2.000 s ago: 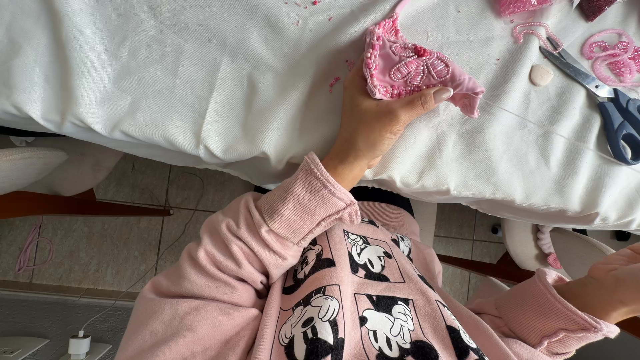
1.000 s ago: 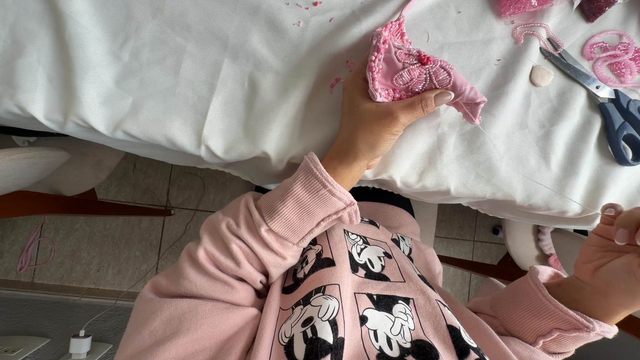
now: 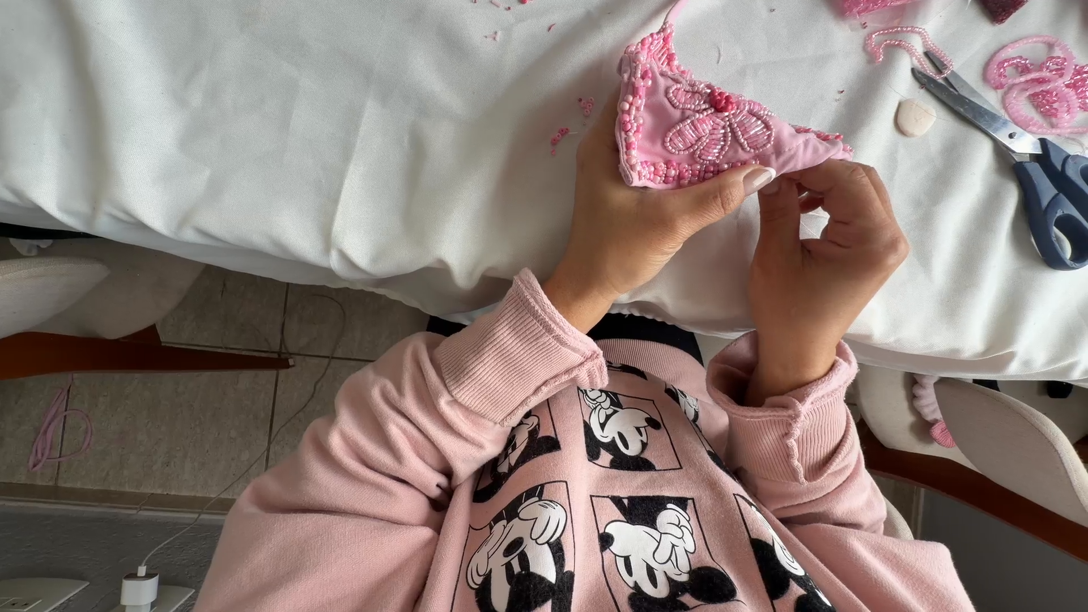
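Note:
A pink fabric triangle piece, edged with pink beads and bearing a beaded flower, is held over the white cloth. My left hand grips its lower left part, thumb on the front near the lower edge and the other fingers hidden behind it. At the right tip of the fabric, my right hand has its thumb and index finger close together, touching the edge. Whether a needle sits between those fingertips cannot be seen. From the top corner of the piece a thin pink cord runs up out of view.
Scissors with dark blue handles lie at the right, blades half apart, beside a flat beige disc. Bead strands and bags of pink beads are at the upper right. Loose beads lie left of the fabric. Chairs stand below the table.
My right hand has come in from the lower right to the right tip of the fabric. The left hand keeps its hold, and the fabric now shows more of its front, spread wider.

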